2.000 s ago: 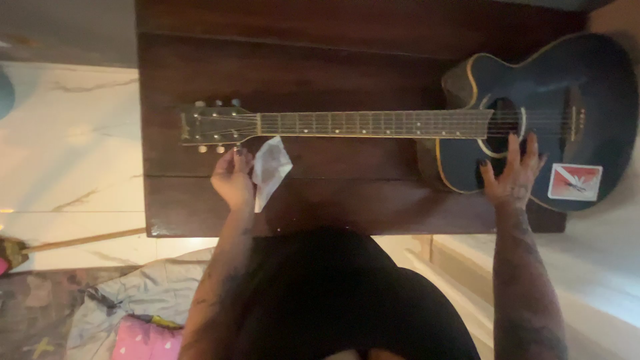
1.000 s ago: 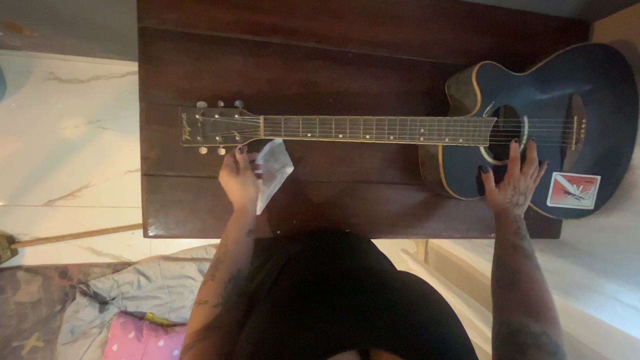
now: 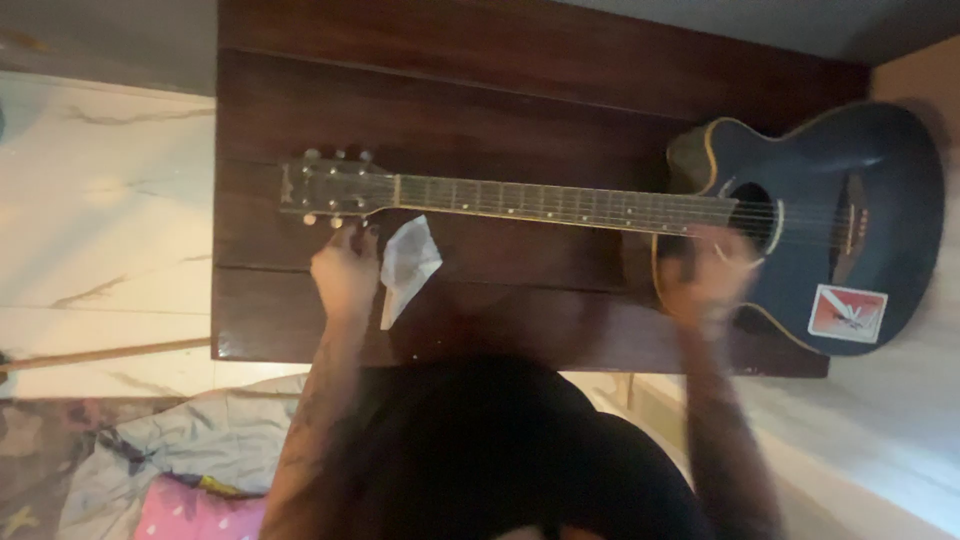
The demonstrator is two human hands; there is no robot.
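A dark blue cutaway acoustic guitar (image 3: 802, 157) lies face up on a dark wooden table, its neck (image 3: 555, 206) pointing left. My left hand (image 3: 346, 266) is at the lower edge of the headstock (image 3: 334, 186), with its fingers at the tuning pegs on that side; whether they grip one is not clear. Beside that hand a crumpled white paper or cloth (image 3: 411, 262) rests on the wood. My right hand (image 3: 712, 266), blurred, is over the guitar body near the neck's end and the sound hole (image 3: 754, 216). A red and white sticker (image 3: 849, 313) is on the body.
The dark wooden table (image 3: 525, 330) has its near edge against my black clothing. At the lower left are a grey cloth (image 3: 217, 427) and a pink cloth item (image 3: 195, 514). White marble-look tiles (image 3: 105, 240) show at the left, a pale wall at the right.
My right hand has moved left from the strings over the sound hole towards the neck's end. My left hand has stayed by the headstock. The view has shifted slightly.
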